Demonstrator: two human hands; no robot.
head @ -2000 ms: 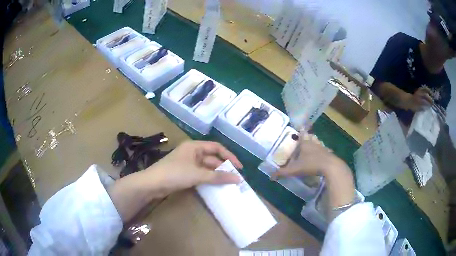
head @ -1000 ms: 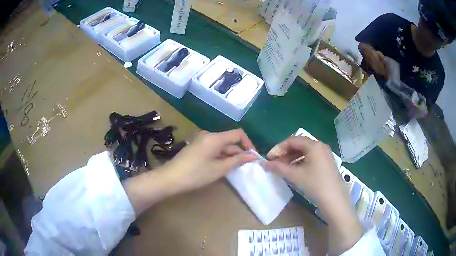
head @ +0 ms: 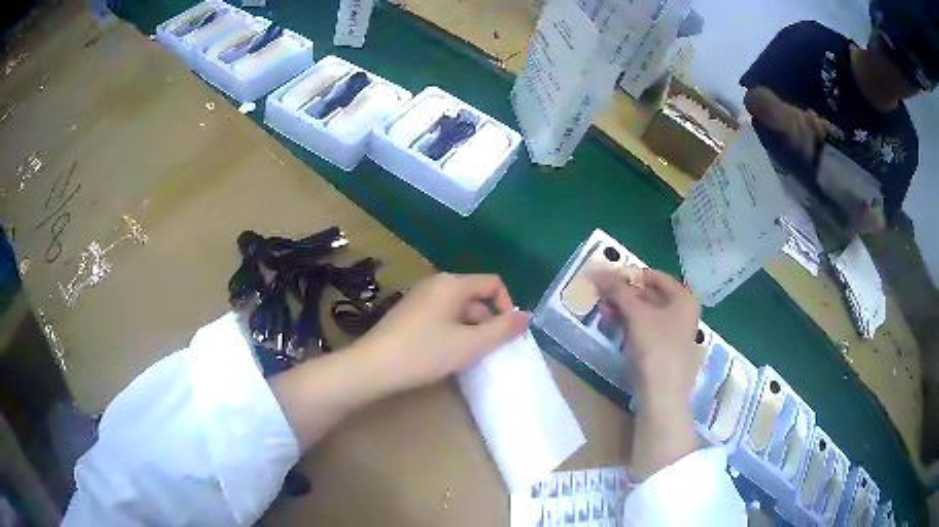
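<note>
My left hand [head: 443, 324] pinches the top of a white label sheet [head: 523, 407], which hangs over the near bench. My right hand [head: 654, 329] is over a white tray [head: 561, 309] on the green belt, fingertips at the beige device [head: 582, 288] in it; whether a small sticker is between them cannot be told. The device has a black round spot at one end. A second label sheet [head: 571, 496] with rows of small grey marks lies on the bench below. Black bundled cables [head: 299, 283] lie in a pile left of my left hand.
Trays with black cables [head: 445, 149] stand farther up the green belt [head: 556, 211]. More trays with devices [head: 777, 422] line up at lower right. White printed upright pieces [head: 726, 216] stand along the belt. A person [head: 844, 113] is across, beside an open carton [head: 692, 129].
My right hand has moved from the label sheet to a tray on the belt. The trays with cables have shifted slightly up and left in view.
</note>
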